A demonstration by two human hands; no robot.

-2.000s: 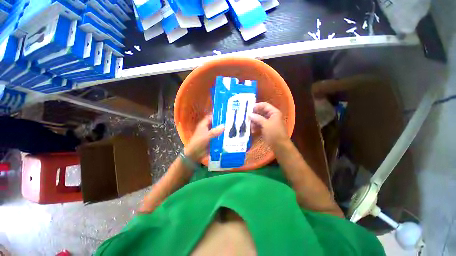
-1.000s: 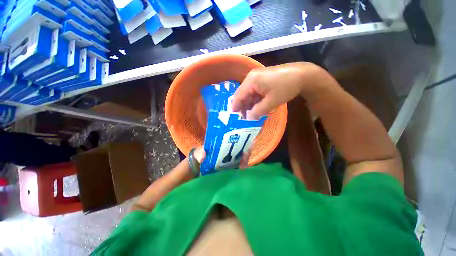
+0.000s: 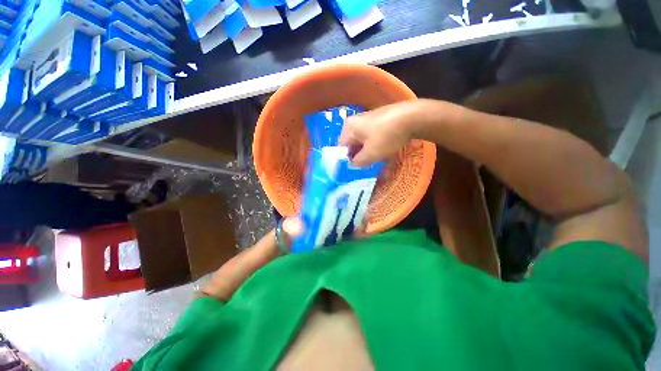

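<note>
A blue-and-white folding carton [image 3: 341, 203] with a picture of two dark items is tilted over the front of the orange basket [image 3: 272, 138]. My left hand [image 3: 292, 228] grips its lower end near my body; the carton hides most of the fingers. My right hand [image 3: 380, 134] is at the carton's upper end, fingers bent down at the white end flap [image 3: 335, 153]. Blur hides whether the fingertips pinch the flap. More blue card [image 3: 324, 127] shows inside the basket behind the held carton.
Stacked cartons [image 3: 72, 69] stand at the table's left. A loose carton pile [image 3: 250, 16] and white scraps [image 3: 467, 16] lie on the dark tabletop. An open cardboard box [image 3: 185, 239] and a red stool [image 3: 98, 262] are on the floor left, near a person's dark-clothed limb [image 3: 65, 210].
Since two seconds ago the carton has moved towards my body and tilted, and my right hand has moved from its side to its upper end. In the last second that hand has closed more.
</note>
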